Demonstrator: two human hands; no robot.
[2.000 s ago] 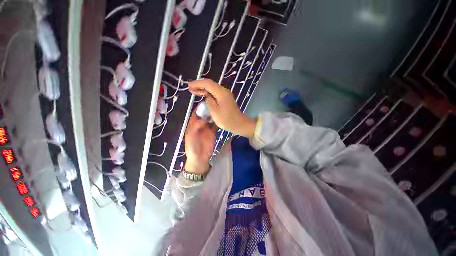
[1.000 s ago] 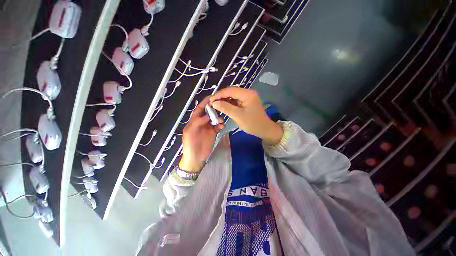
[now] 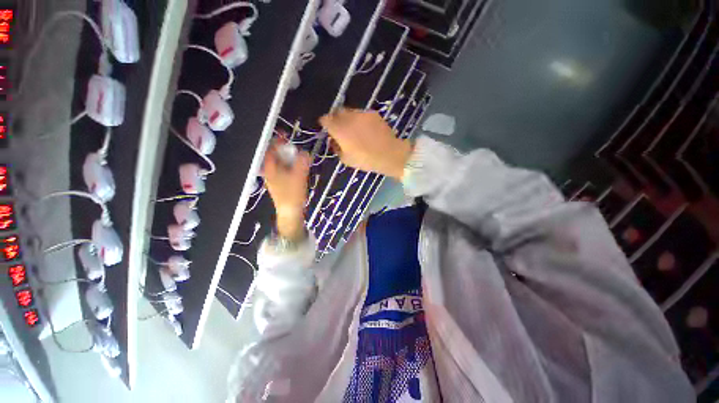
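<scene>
My left hand [image 3: 287, 185] is raised at the shelf edge, with a small white rounded case [image 3: 289, 153] at its fingertips. The case is blurred and partly covered by the fingers. My right hand [image 3: 364, 142] is a little higher and to the right, apart from the left hand, its fingers bent together. Thin white charging cables [image 3: 298, 128] run between the hands along the shelf edge strip. Whether the right fingertips hold a cable end is not clear.
White cases [image 3: 105, 100] on leads lie in rows on the black shelves at the left. Red digital displays [image 3: 9, 246] glow at the far left. Lower tiers with bare leads [image 3: 370, 60] lie beyond my hands. Another rack [image 3: 666, 260] stands at the right.
The hands were together around the white case a second ago. Now they are apart; my left hand has moved left towards the shelf with the case, my right hand slightly up.
</scene>
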